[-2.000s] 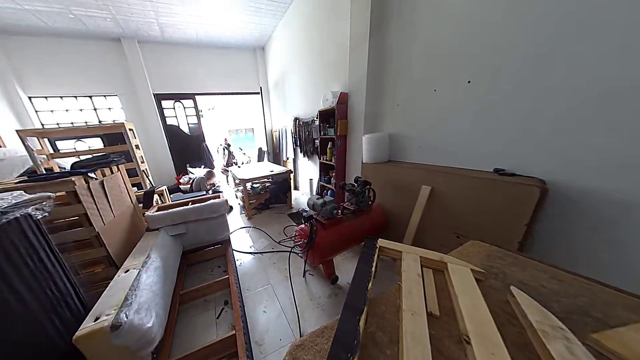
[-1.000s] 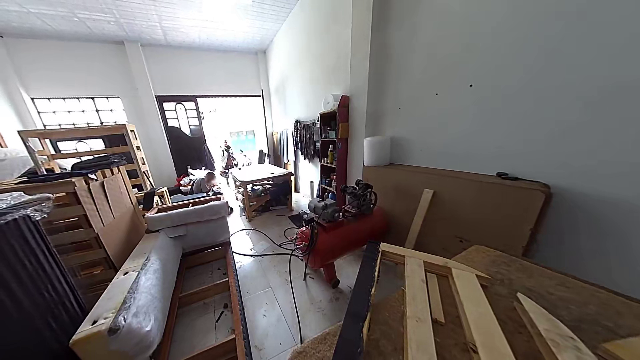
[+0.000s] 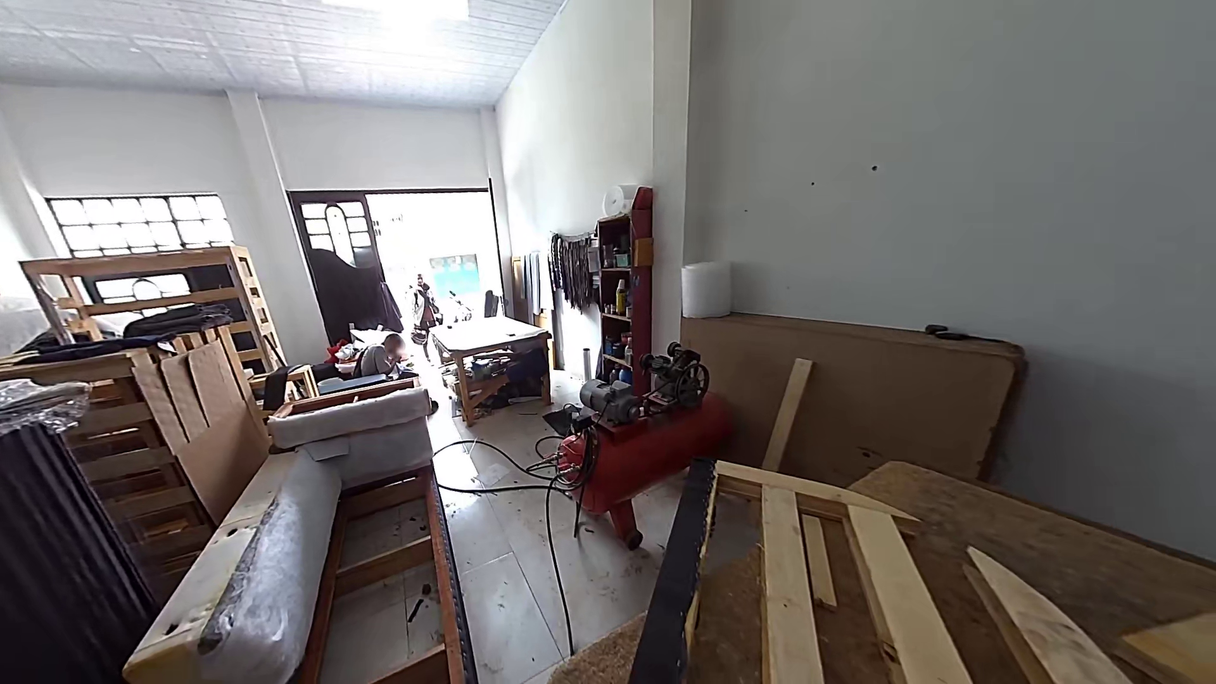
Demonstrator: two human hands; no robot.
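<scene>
Neither of my hands shows in the head view. Closest to the camera, at the lower right, a wooden slatted frame (image 3: 793,589) with a dark strip along its left side lies on a brown, worn worktable (image 3: 959,494). Cut pieces of wood (image 3: 1040,608) lie to its right. A sofa frame (image 3: 385,565) with wooden cross rails stands at the lower left, its arm padded in white wadding (image 3: 275,570). Between the two stands a red air compressor (image 3: 646,451) with a motor and a flywheel on top.
Black hoses (image 3: 503,487) run over the tiled floor (image 3: 494,570). Large brown boards (image 3: 883,389) lean on the right wall. Wooden frames (image 3: 133,437) are stacked at left. A white-topped table (image 3: 489,334), a red shelf (image 3: 642,304) and a person (image 3: 382,356) are farther back.
</scene>
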